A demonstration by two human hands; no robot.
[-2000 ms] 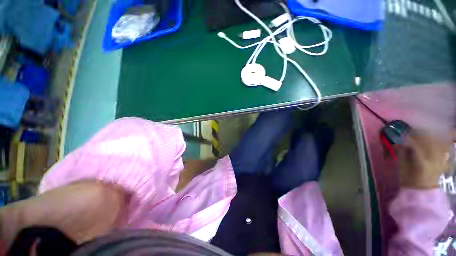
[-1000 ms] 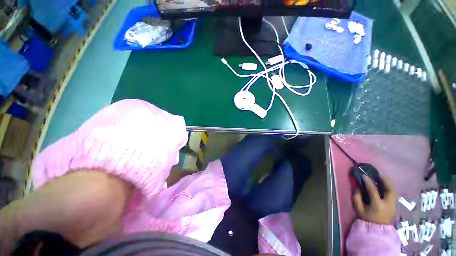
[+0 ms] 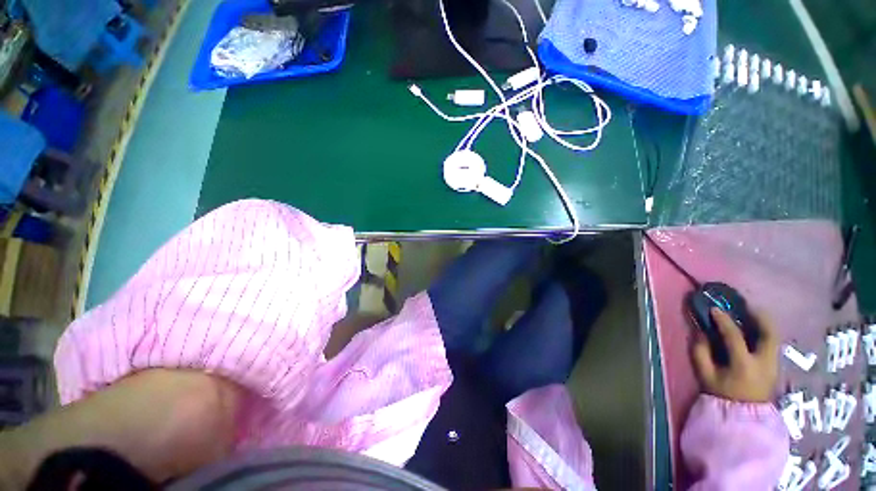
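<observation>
My right hand point(image 3: 738, 360) rests over a black computer mouse point(image 3: 720, 312) on the pink mat point(image 3: 677, 336) at the right. The fingers lie on the mouse and its black cord runs up to the mat's corner. My left hand is out of the picture; only my bare forearm point(image 3: 125, 412) and pink striped sleeve point(image 3: 221, 297) show at the lower left. White cables point(image 3: 552, 182) lie tangled on the green bench, with a round white disc point(image 3: 465, 170) and small white plugs point(image 3: 469, 97).
Small white parts point(image 3: 840, 350) lie in rows on the mat's right side. A clear ribbed tray point(image 3: 759, 163) sits above the mat. A blue tray with a textured liner point(image 3: 634, 53) and a blue bin point(image 3: 336, 59) holding a clear bag point(image 3: 257, 48) stand at the back.
The camera view has tilted and shifted, so the bench items sit differently in the picture. My right hand stays on the mouse, whose glow has changed from red to blue.
</observation>
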